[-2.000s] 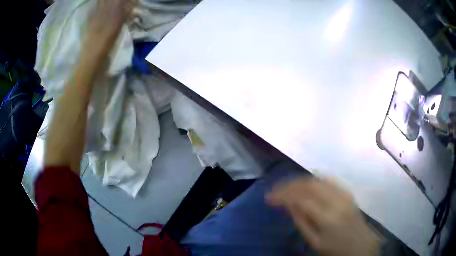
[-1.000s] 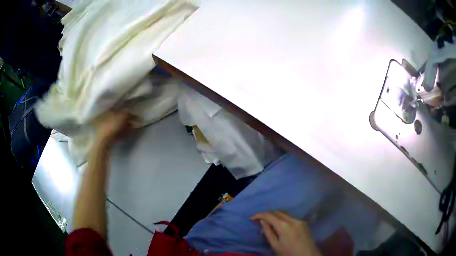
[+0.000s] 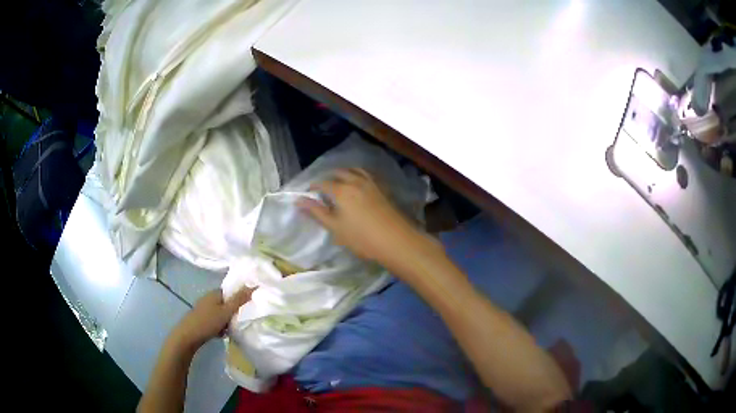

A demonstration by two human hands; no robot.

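A bunch of white garment pieces [image 3: 323, 294] lies gathered over my lap and the edge of the side surface. My left hand [image 3: 211, 319] is closed on its lower left part, with the fingertips hidden in the cloth. My right hand [image 3: 351, 211] is on its upper part, with thumb and fingers at a fold of the cloth. A tan ticket or edge [image 3: 240, 360] shows at the bottom of the bunch. A large heap of cream-white pieces [image 3: 173, 89] hangs at the upper left.
The white machine table [image 3: 452, 97] has a brown front edge running diagonally beside my right arm. The needle plate [image 3: 652, 121] and lit needle area are at the far right, with a black cord below. The grey side surface [image 3: 153, 347] lies at the lower left.
My left hand has moved down and right from the heap. My right hand has moved from my lap up onto the white pieces, which are now gathered over my lap.
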